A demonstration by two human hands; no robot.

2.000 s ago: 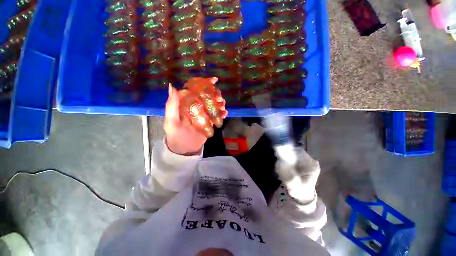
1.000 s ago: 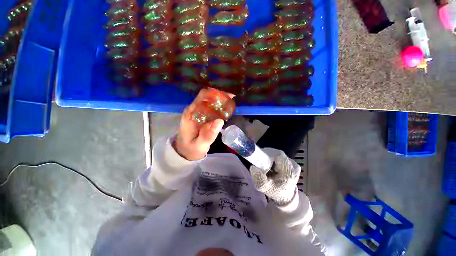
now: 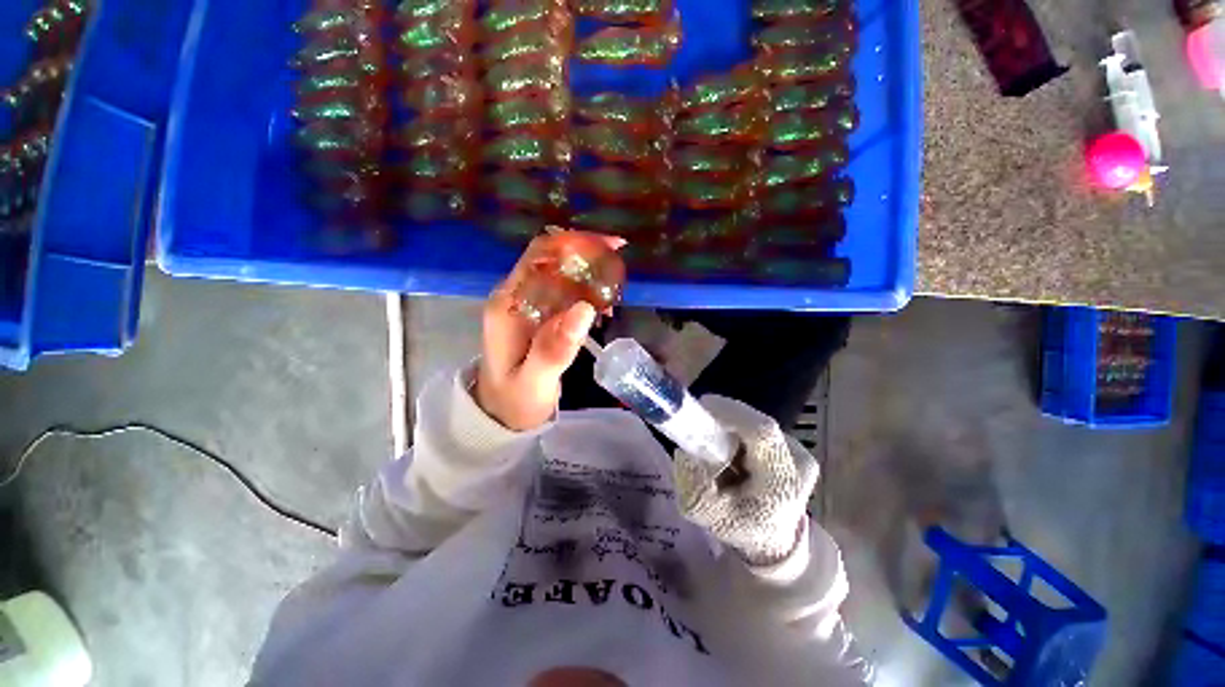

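Observation:
My bare left hand (image 3: 531,349) holds a glossy amber-red soft piece (image 3: 575,273) just off the near edge of the blue tray (image 3: 537,285). My right hand (image 3: 755,483), in an off-white knitted glove, grips a clear syringe (image 3: 648,389) by its rear end. The syringe's thin tip points up and left at the piece, by my left thumb. Whether the tip is inside the piece cannot be told. The blue tray holds rows of similar pieces with green glitter.
A second blue tray (image 3: 92,222) stands at far left. On the bench (image 3: 1001,215) lie a spare syringe (image 3: 1132,94), a pink ball (image 3: 1116,161) and a dark red packet (image 3: 1014,47). A lower blue crate (image 3: 1068,362) and blue stool (image 3: 1001,604) are at right. A cable crosses the floor.
Over two seconds, the syringe has come left to the piece and my left hand has turned, its thumb now over the piece. In the last second both hands have barely moved.

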